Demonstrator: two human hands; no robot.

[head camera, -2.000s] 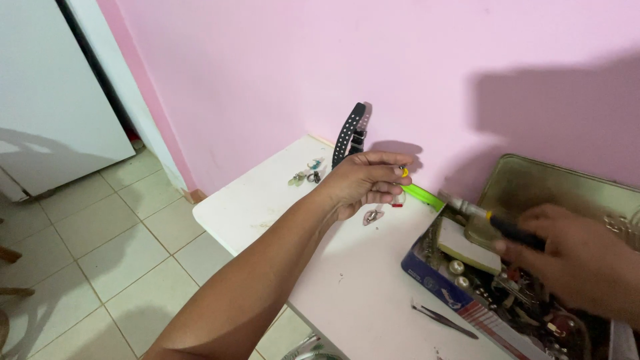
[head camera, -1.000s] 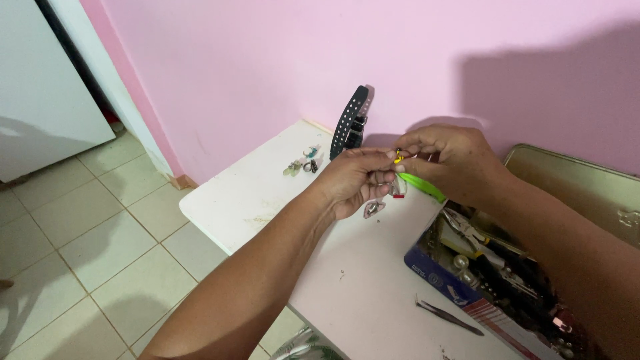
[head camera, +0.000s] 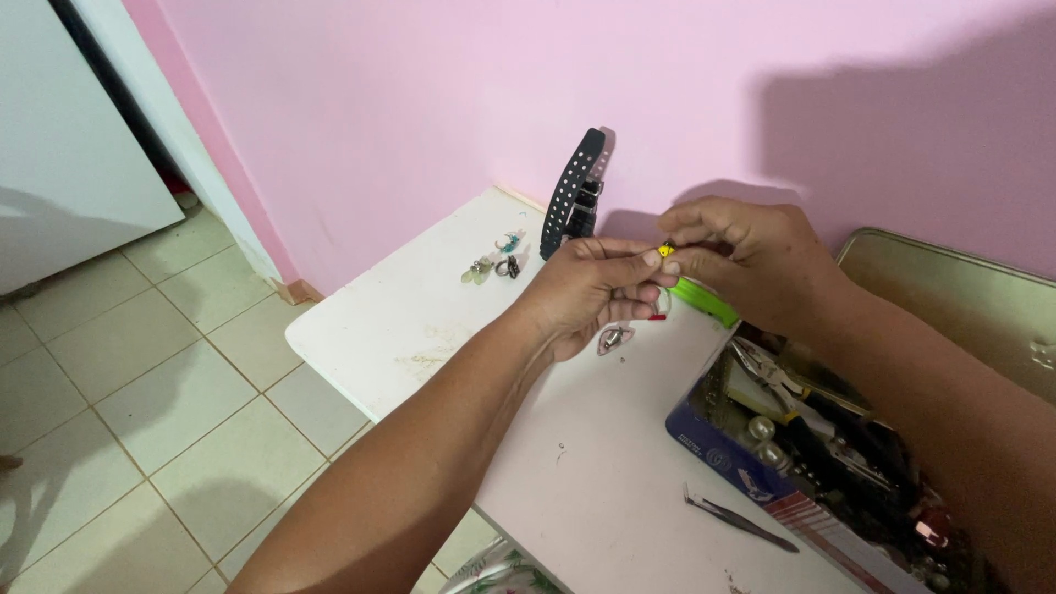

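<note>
Above the white table, my left hand [head camera: 606,285] pinches a small yellow bead-like piece [head camera: 666,250] between thumb and finger. From the right, my right hand [head camera: 747,247] has its fingertips at the same piece, near a dark bit on its top. Behind the hands lies a bright green strip-like thing [head camera: 701,303], partly covered. A small red-ended item [head camera: 657,317] shows just under my left fingers, and a silvery piece of jewellery [head camera: 615,339] lies below it on the table. The pliers [head camera: 771,375] with dark and yellow handles rest in the tin at the right.
The blue-sided tin [head camera: 726,454] holds tools and large pearl-like beads [head camera: 761,428]. Tweezers [head camera: 738,520] lie beside it. A black perforated watch strap [head camera: 569,194] stands against the pink wall. Several earrings [head camera: 495,266] lie on the white table [head camera: 396,330]. A metal lid [head camera: 949,305] is behind the tin.
My right hand has come from over the tin, where it held pliers, to the yellow piece at my left hand. The pliers now lie in the tin.
</note>
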